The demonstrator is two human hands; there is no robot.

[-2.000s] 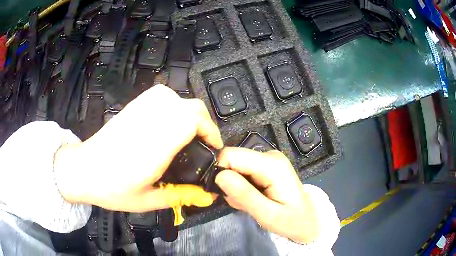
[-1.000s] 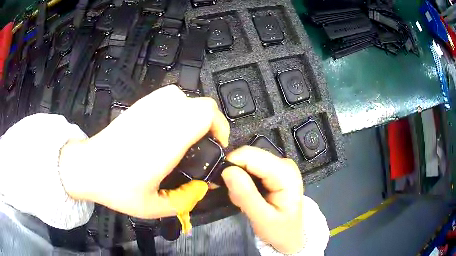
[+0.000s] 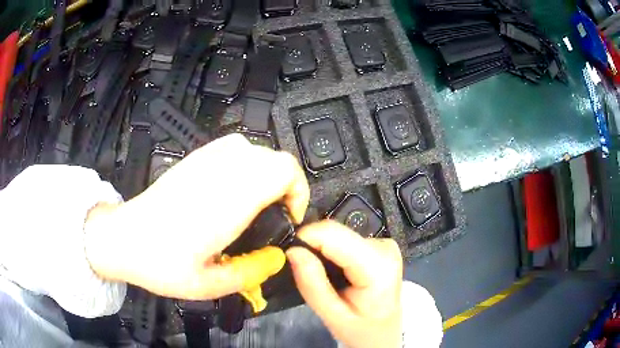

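Observation:
My left hand (image 3: 204, 217) holds a dark watch case (image 3: 262, 234) above the near edge of the foam tray. A yellow finger cot (image 3: 255, 272) covers its thumb, with the loose tip hanging down. My right hand (image 3: 350, 279) is at the case's right end, thumb and forefinger pinching the end of a black strap (image 3: 294, 240) against the case edge. The rest of that strap is mostly hidden by my right fingers. I cannot tell if the strap end is seated.
The foam tray (image 3: 364, 163) has watch bodies (image 3: 321, 144) in its square pockets. Strapped watches (image 3: 224, 71) lie crowded at the left. A pile of loose straps (image 3: 469, 44) sits on the green mat (image 3: 537, 112). Red (image 3: 539, 211) and white items stand beyond the bench at right.
The case in my left hand has tilted, so its sensor side shows less than before. My right hand has moved slightly left and down, still at the case end. The tray appears slightly lower in view.

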